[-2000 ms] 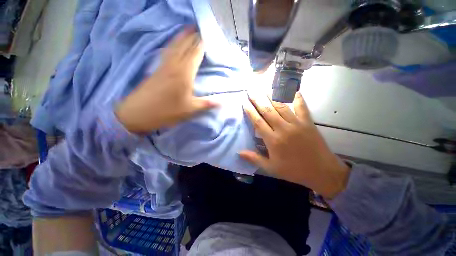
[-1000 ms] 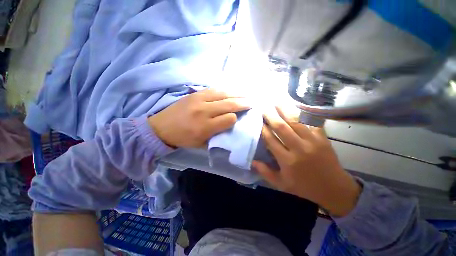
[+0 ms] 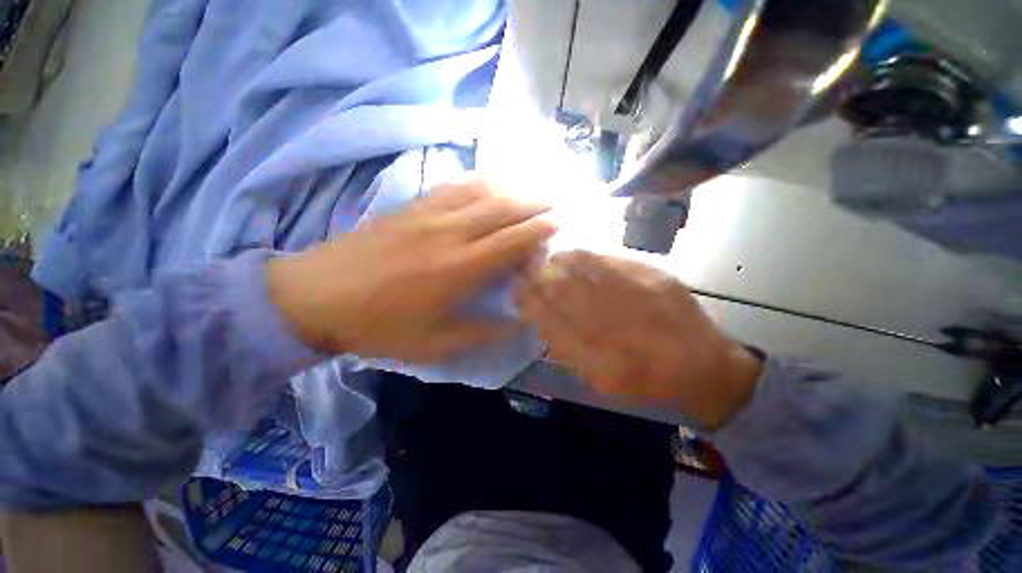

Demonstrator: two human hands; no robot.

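The light blue garment [image 3: 325,123] lies heaped left of the needle area and runs under both hands to the table's front edge. My left hand [image 3: 409,274] lies on the cloth, blurred, its fingertips near the bright glare. My right hand [image 3: 628,325] is beside it, fingers bent at the cloth's right edge, fingertips close to my left hand's. Whether either hand pinches the cloth is hidden by blur. The sewing machine's presser foot area [image 3: 583,140] is mostly lost in glare just beyond the fingertips.
A shiny curved metal bar [image 3: 751,101] crosses close to the camera at upper right. A dark tool [image 3: 992,369] lies at the table's right. Blue baskets stand below left [image 3: 280,520] and below right [image 3: 745,526]. Cloth hangs over the left basket.
The hands have drawn together below the needle area. The small folded flap between them is now mostly covered. The view has shifted, with the curved bar now higher.
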